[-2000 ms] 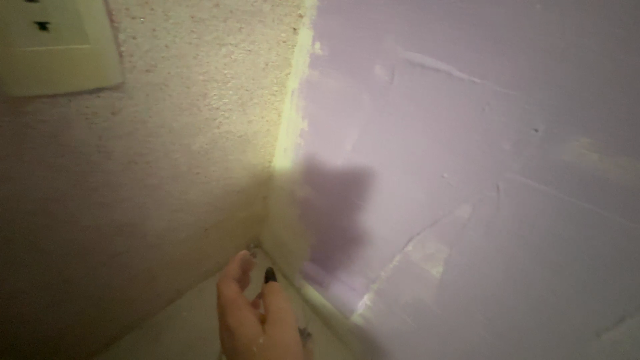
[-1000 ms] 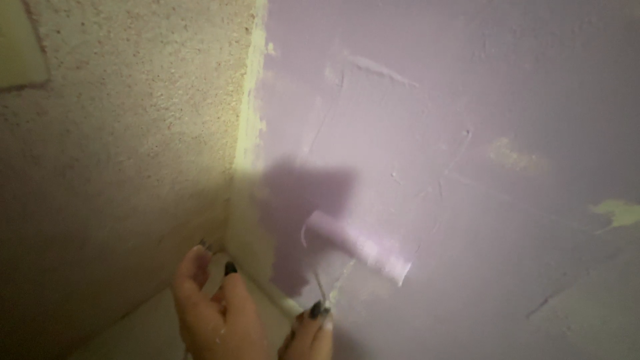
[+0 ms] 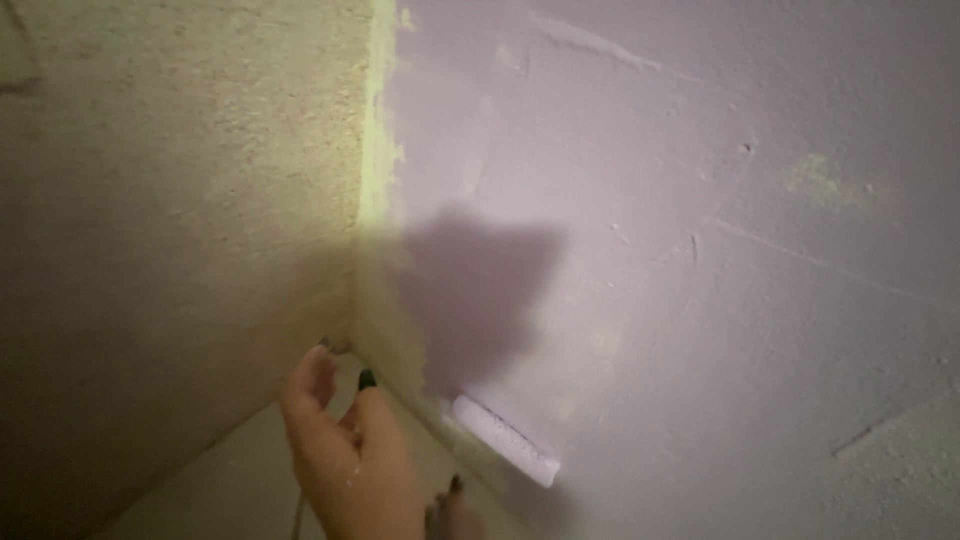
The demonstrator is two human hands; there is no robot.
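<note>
My left hand (image 3: 356,457) is raised at the lower middle, near the foot of the wall corner. Its thumb and a dark-nailed finger stand apart, and nothing shows between them. Low beside it is my right hand (image 3: 454,514), blurred and partly cut off by the bottom edge, closed around the handle end of a small paint roller. The roller's lilac-coated sleeve (image 3: 506,441) lies slanted low against the purple-painted wall (image 3: 637,300), just above the floor edge. Most of the roller's frame and handle is hidden.
A rough-textured wall (image 3: 187,150) meets the purple wall at a pale yellowish corner strip (image 3: 379,150). A cover plate (image 3: 13,52) shows at the upper left. Below lies the light floor (image 3: 217,487). Ridges and unpainted patches mark the purple wall.
The roller, out of sight two seconds ago, was higher on the purple wall one second ago and is now down near its foot. The left hand keeps much the same pose.
</note>
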